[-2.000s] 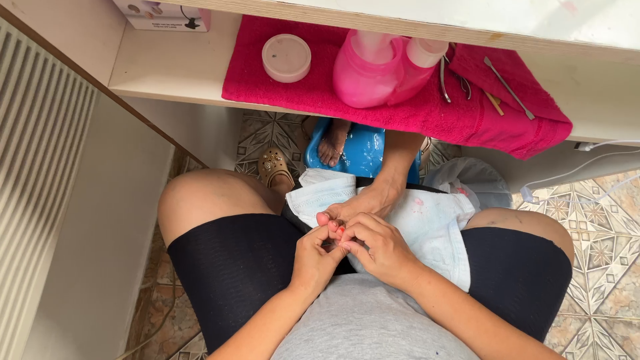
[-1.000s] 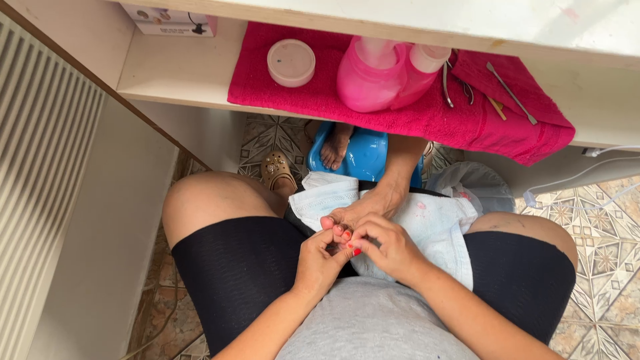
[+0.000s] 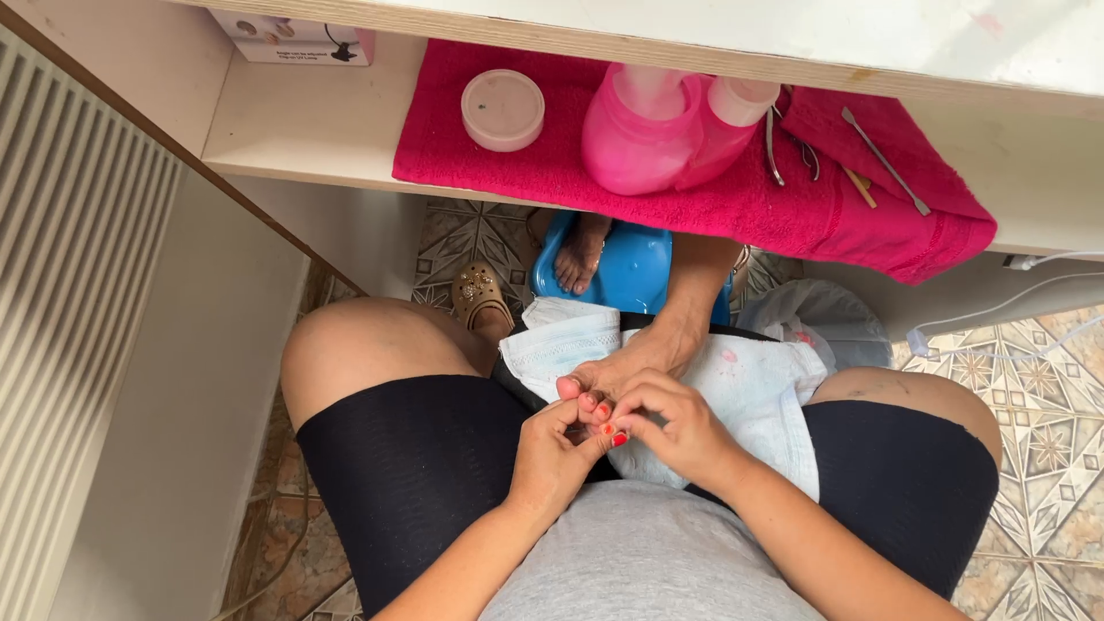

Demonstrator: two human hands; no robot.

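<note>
Another person's foot rests on a white towel across my lap. My left hand holds its toes between thumb and fingers. At the smaller toes, the fingertips of my right hand are pinched together; whether anything small is between them cannot be told. Red shows on a few toenails and on my left thumbnail. The person's other foot is in a blue plastic basin below the shelf.
Above my knees a shelf bears a pink towel with a lidded round jar, pink bottles, metal nippers and a metal cuticle pusher. A lined bin stands right of the basin; a radiator is at left.
</note>
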